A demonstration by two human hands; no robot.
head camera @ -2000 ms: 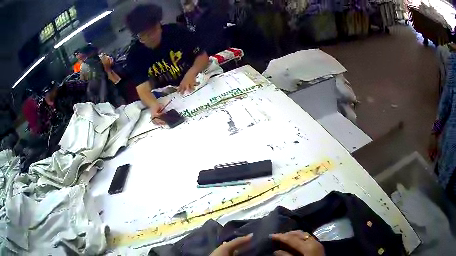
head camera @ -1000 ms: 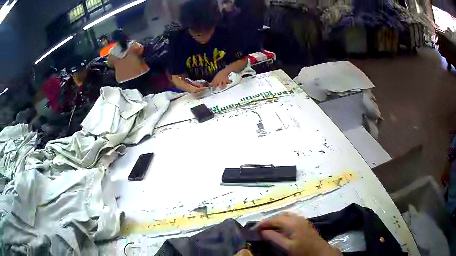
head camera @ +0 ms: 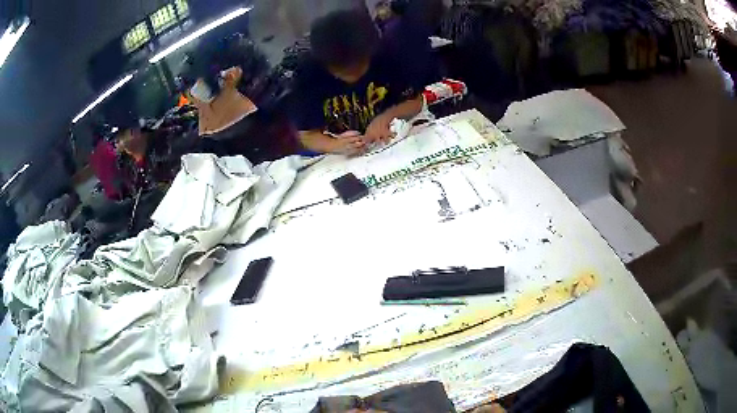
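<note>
The dark jacket (head camera: 594, 379) lies along the near edge of the table, cut off by the bottom of the picture. A raised dark fold (head camera: 404, 398) of it shows at the bottom middle. A small skin-coloured patch at the bottom edge, between the fold and the right part of the jacket, looks like my right hand (head camera: 489, 409). It is nearly all cut off, so its fingers and grip are hidden. My left hand is out of the picture.
A black case (head camera: 444, 284) lies mid-table with a thin teal stick (head camera: 424, 302) along its near side. Phones (head camera: 251, 281) (head camera: 350, 188) lie left and farther back. Pale garments (head camera: 113, 347) heap at left. A coworker (head camera: 360, 89) handles a pale piece across the table.
The view has shifted, and the jacket sits lower in the picture. My hands, seen on the jacket before, have dropped almost wholly out. The coworker's hand has left the far phone for the pale piece.
</note>
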